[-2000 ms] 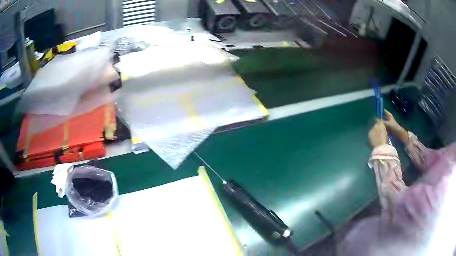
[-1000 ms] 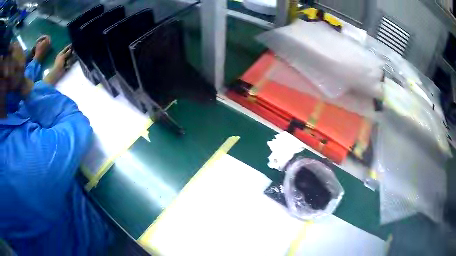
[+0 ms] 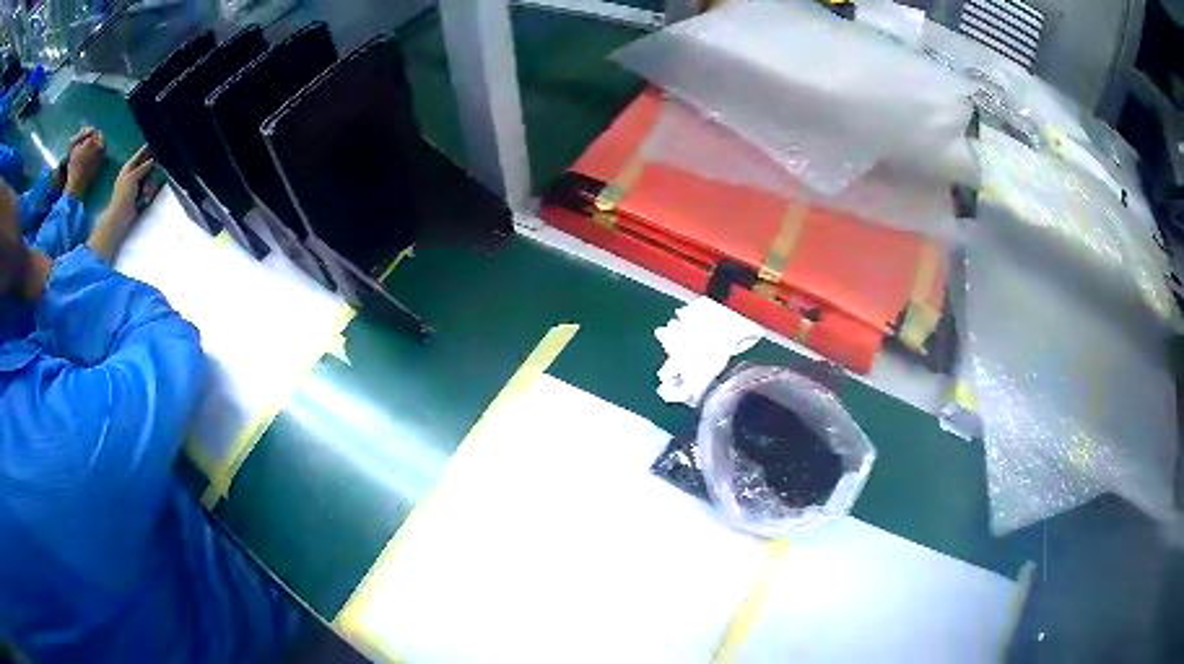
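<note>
Neither of my hands is in the picture. A white mat (image 3: 571, 519) edged and divided with yellow tape lies on the green bench in front of me. A clear crumpled plastic bag (image 3: 851, 474) with a round open mouth stands at the mat's rear edge. It holds a dark mass of small pieces, too small to tell apart. A crumpled white cloth or glove (image 3: 699, 348) lies just left of and behind the bag.
An orange stack (image 3: 727, 221) with tan and black tape lies behind, partly under translucent foam sheets (image 3: 792, 91). Bubble wrap (image 3: 1078, 376) hangs at right. Several black panels (image 3: 344, 169) stand upright at left, beside a person in blue (image 3: 104, 428). A grey post (image 3: 487, 104) rises behind.
The view has swung left, from the electric screwdriver and a person in pink to the upright black panels and the person in blue. Over the last second it shifted only slightly.
</note>
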